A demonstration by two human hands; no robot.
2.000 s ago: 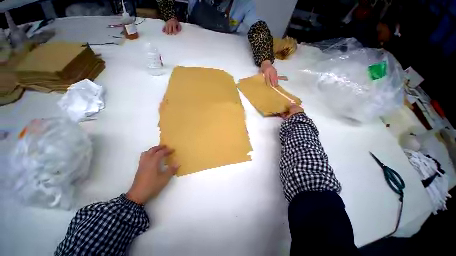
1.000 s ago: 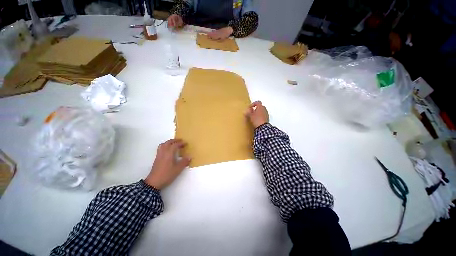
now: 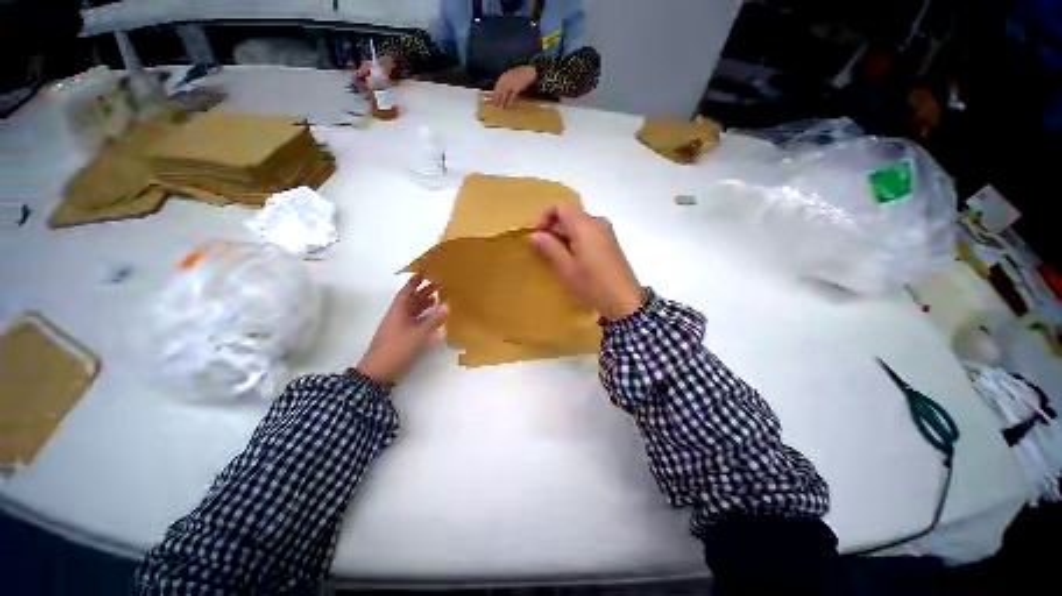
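A brown kraft blank (image 3: pixel 507 285) is lifted and tilted over the stack of kraft blanks (image 3: pixel 512 200) in the middle of the white table. My right hand (image 3: pixel 588 256) pinches its far edge between thumb and fingers. My left hand (image 3: pixel 405 331) is at the left side of the blank, below its raised corner, with fingers apart; whether the fingertips touch the sheet is hard to tell. The lower edge of the stack shows under the lifted blank.
Left: bag of white scraps (image 3: pixel 233 320), crumpled paper (image 3: pixel 296 221), thick kraft stack (image 3: pixel 239 151), kraft piece (image 3: pixel 41 390). Beyond: clear bottle (image 3: pixel 430 157), small block (image 3: pixel 685 200), a coworker's hand (image 3: pixel 514 85) on a kraft piece. Right: large plastic bag (image 3: pixel 850 215), scissors (image 3: pixel 928 417).
My right hand has gone from the piece at the right to the stack and raised a blank's far edge. The coworker has drawn that piece across and now reaches to the brown-labelled bottle.
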